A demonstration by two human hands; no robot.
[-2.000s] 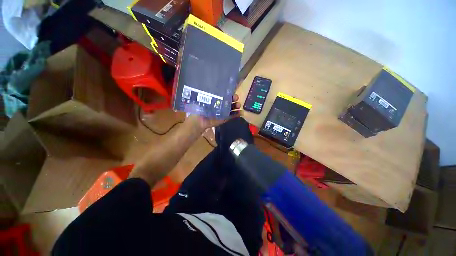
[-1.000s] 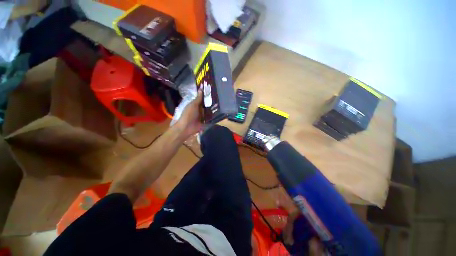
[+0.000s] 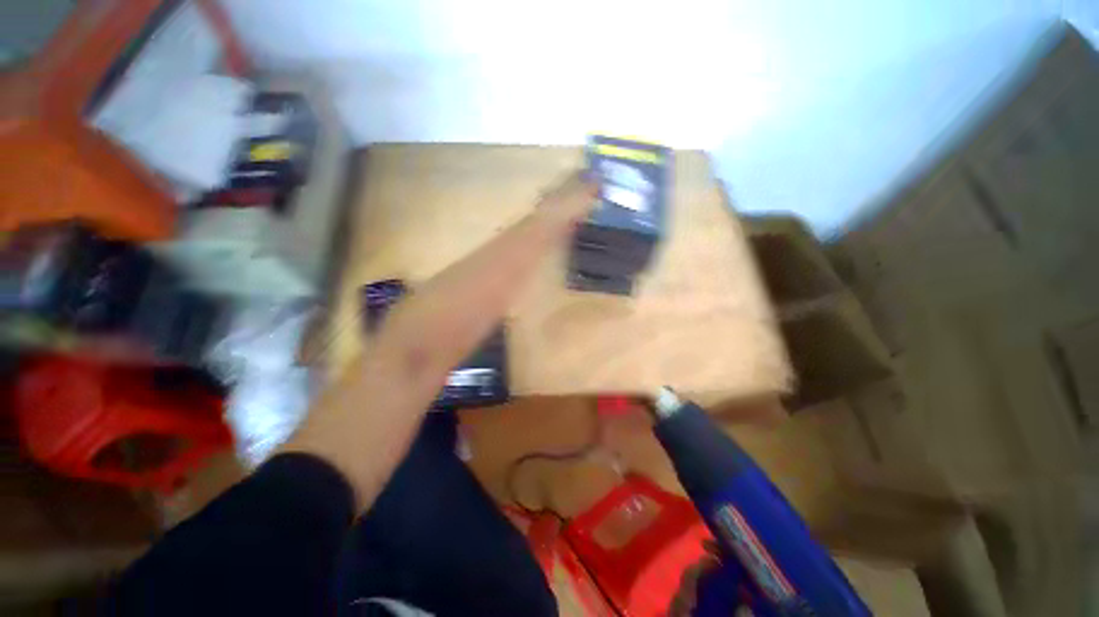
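Observation:
My left hand (image 3: 576, 203) reaches over the table to the stack at its back. It is blurred, with the fingers at the left edge of the top retail box (image 3: 627, 187), which has a yellow end and lies on the dark stacked boxes (image 3: 609, 259). My right hand (image 3: 711, 581), dark and partly cut off at the bottom, is on the handle of the blue heat gun (image 3: 753, 518). Its metal nozzle points up-left by the table's front edge. Another box (image 3: 476, 381) and the smartphone (image 3: 383, 297) lie partly behind my left forearm.
The light-wood table (image 3: 687, 344) stands against the white wall. Crumpled clear film (image 3: 268, 374), a red stool (image 3: 115, 422) and the orange machine (image 3: 90, 157) are at left. Another red stool (image 3: 633, 536) is below the table, with a dark cord near it. Cartons (image 3: 832, 313) are at right.
My left hand has moved right, from above the phone to the stack, with the box. The view has turned right. The heat gun remains in my right hand.

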